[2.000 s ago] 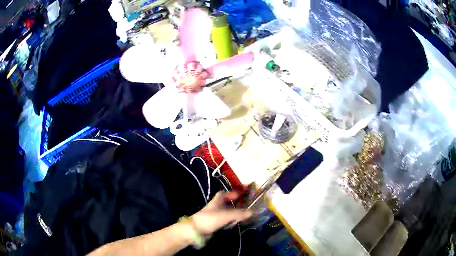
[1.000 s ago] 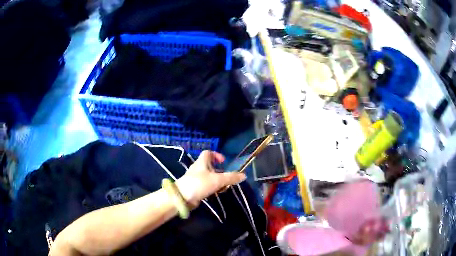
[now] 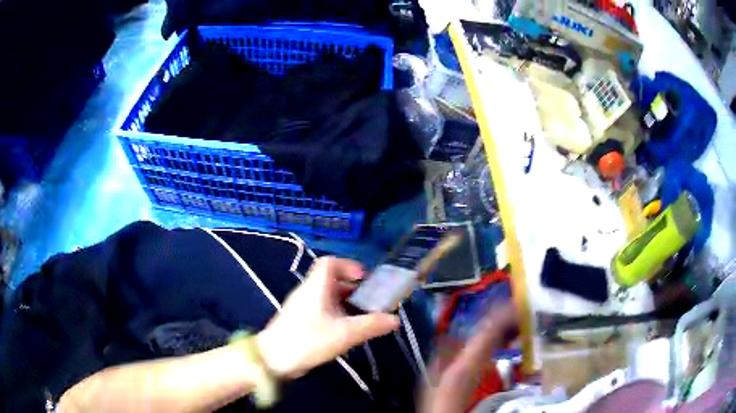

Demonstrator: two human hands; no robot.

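My left hand [image 3: 323,323], with a pale bracelet at the wrist, comes in from the lower left and holds a flat smartphone [image 3: 389,282] between thumb and fingers. The phone is tilted, with a lit pale area on its screen and a gold-coloured edge. It is held above the dark garments [image 3: 161,298] with white cords. My right hand [image 3: 476,351] is a blur at the bottom, right of the phone and by the table edge; its fingers are unclear and it does not touch the phone.
A blue lattice crate [image 3: 242,181] holding dark cloth stands ahead on the blue floor. The white table [image 3: 557,193] with a yellow edge runs along the right. On it are a yellow-green bottle [image 3: 658,240], a dark flat pad [image 3: 575,275], blue plastic [image 3: 682,121] and a pink fan blade [image 3: 637,399].
The view has swung left from the fan and bowl to the crate. The phone is now turned with its screen more visible. My right hand has come into view at the bottom.
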